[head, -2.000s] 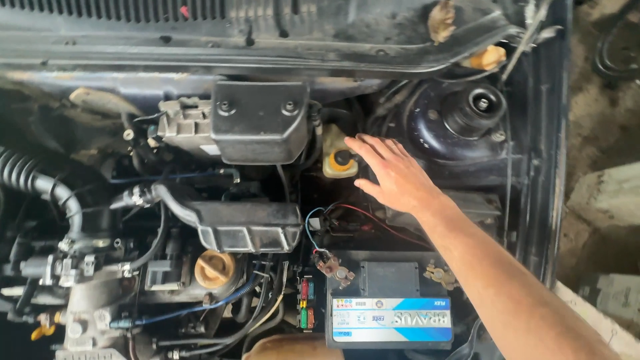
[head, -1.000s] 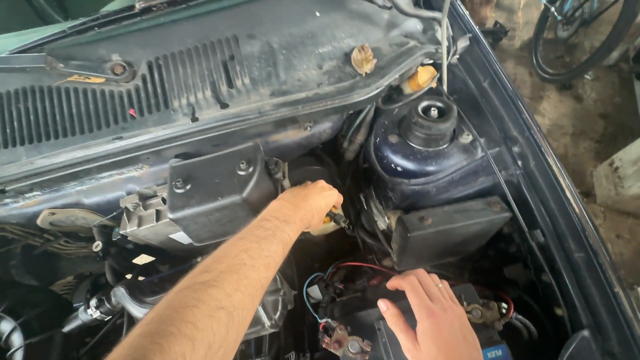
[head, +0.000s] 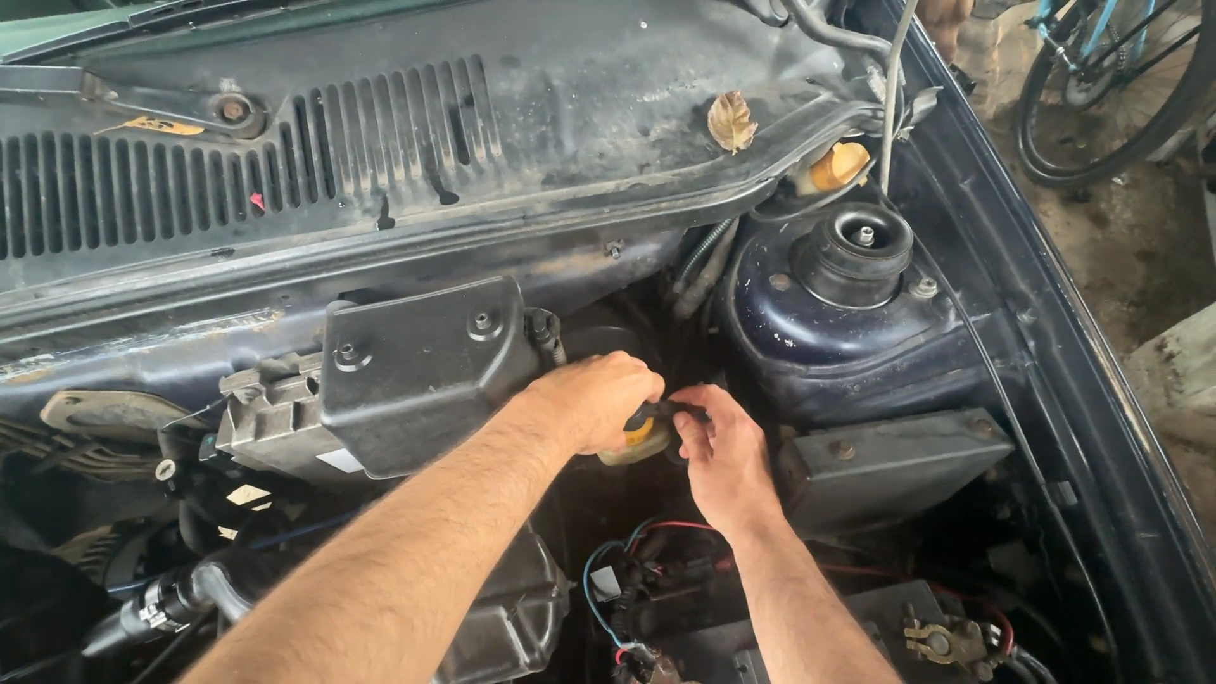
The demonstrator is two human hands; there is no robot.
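Note:
In the engine bay, a translucent fluid reservoir (head: 638,450) with a yellow-and-black cap (head: 640,431) sits low between my hands. My left hand (head: 600,399) curls over the cap from the left, its fingertips mostly hidden beneath it. With thumb and fingers, my right hand (head: 722,442) pinches a black connector (head: 686,409) that reaches toward the cap. The reservoir's back and the spot where my left fingers touch are out of sight.
A black plastic cover (head: 423,375) stands left of my hands, a dark box (head: 898,465) to the right. Behind is the strut tower (head: 826,323). Thin red and blue wires (head: 594,579) and the battery terminal (head: 936,641) lie nearer. A bicycle (head: 1111,90) stands beyond the fender.
My right hand has moved up from over the battery to the black connector by the cap. My left hand, absent in the oldest frame, stays at the reservoir. The view has shifted.

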